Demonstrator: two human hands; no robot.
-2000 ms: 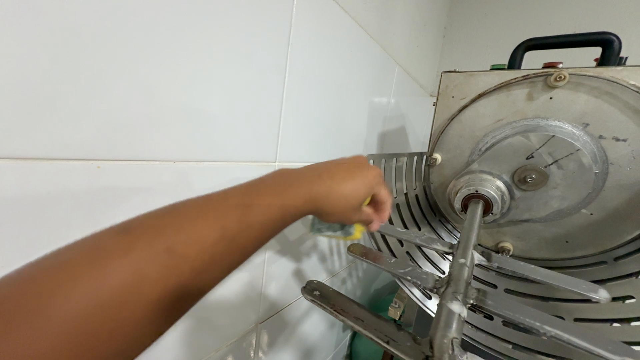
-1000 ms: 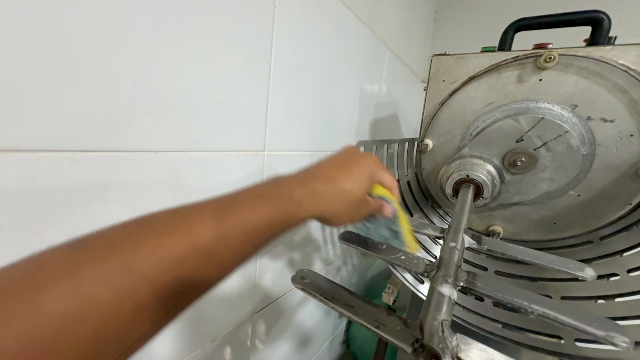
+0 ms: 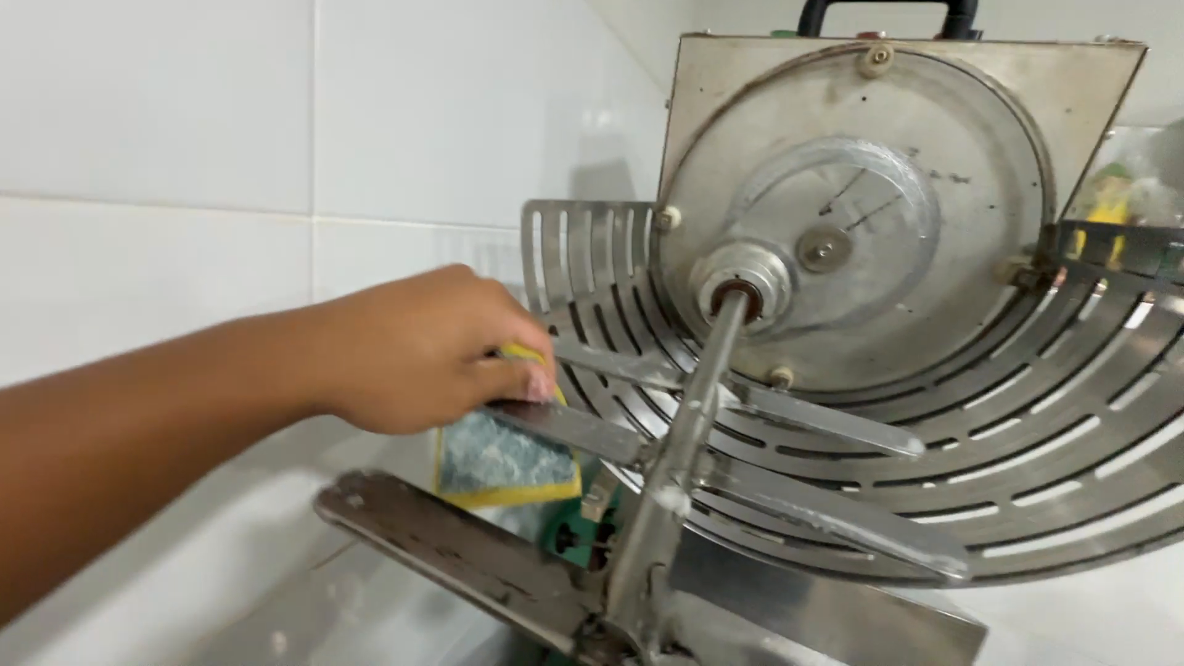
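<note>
My left hand (image 3: 453, 356) reaches in from the left and grips a cloth or scouring pad (image 3: 509, 460), grey-blue with a yellow edge. Its fingers are closed around one flat metal paddle (image 3: 573, 427) of a machine's shaft, and the pad hangs below and behind that paddle. The metal shaft (image 3: 708, 370) runs from the hub toward the camera, with several paddles on both sides. A wider paddle (image 3: 453, 546) sticks out to the lower left, nearer the camera. White residue or foam shows on the shaft. My right hand is out of view.
Behind the shaft stands a square metal housing (image 3: 1045, 83) with a round plate and a black handle (image 3: 888, 5). A curved slotted metal guard (image 3: 1064, 444) surrounds the paddles from below. White wall tiles (image 3: 157, 102) are close on the left. A green part (image 3: 569, 536) shows underneath.
My left hand has moved down along the paddles with the pad. The pad was in front of a paddle one second ago and now hangs under it. The view has shifted slightly.
</note>
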